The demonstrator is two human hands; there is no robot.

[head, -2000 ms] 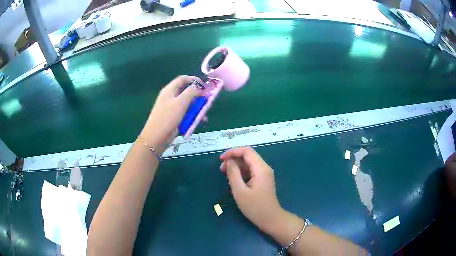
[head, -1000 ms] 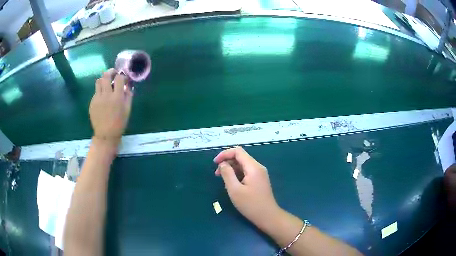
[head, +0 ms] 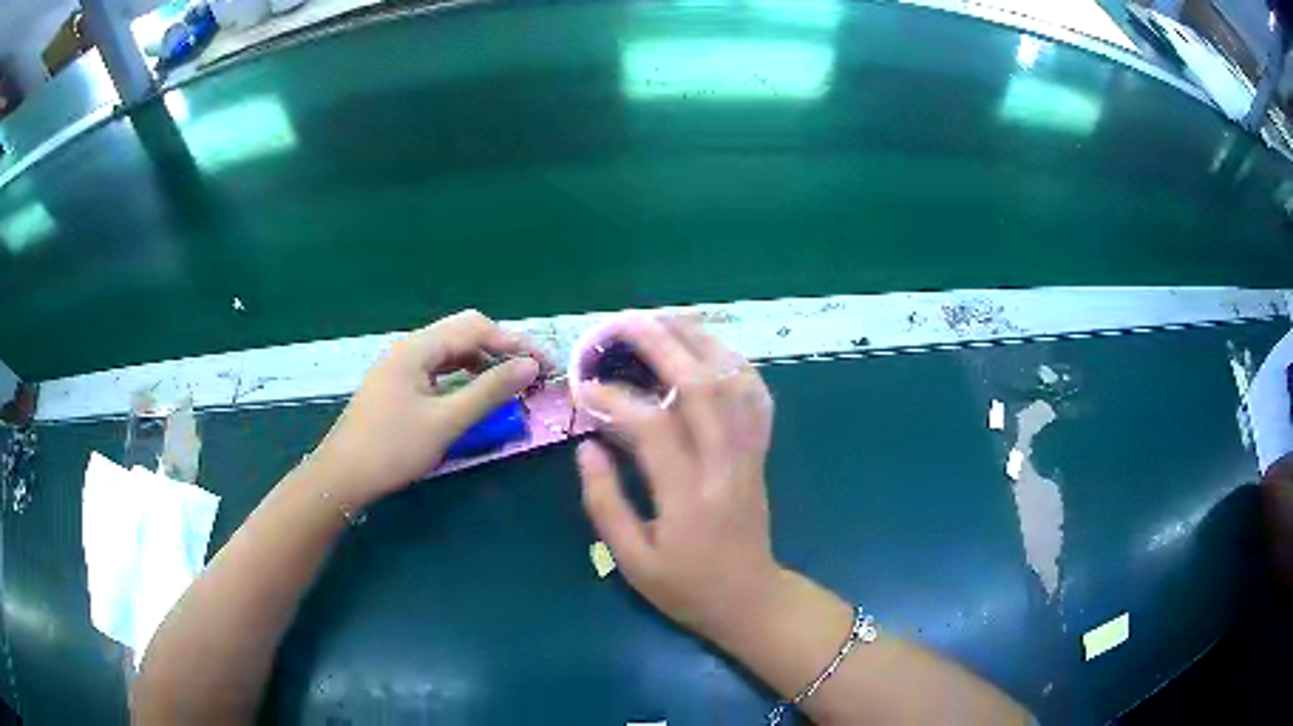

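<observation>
A pink handheld fan unit [head: 547, 420] is held over the near edge of the bench, by the rail. Its ring head points right and its open handle lies to the left. A blue battery [head: 491, 430] shows in the handle. My left hand [head: 428, 401] grips the handle, with thumb and fingers close together near the battery's upper end. My right hand [head: 691, 468] is around the ring head, slightly blurred, with fingers over its dark opening. The small parts between the fingertips are too small to tell.
The green conveyor belt [head: 468, 213] runs beyond the pale scuffed rail [head: 879, 329]. Crumpled white paper [head: 135, 546] lies at left on the bench. Small cream pieces lie near my right hand [head: 603, 559] and at right [head: 1106, 635]. Part of a person [head: 1279, 532] shows at the right edge.
The left hand moved from the belt at upper left back to the bench edge with a fan unit. The right hand, empty before, has come onto the ring head.
</observation>
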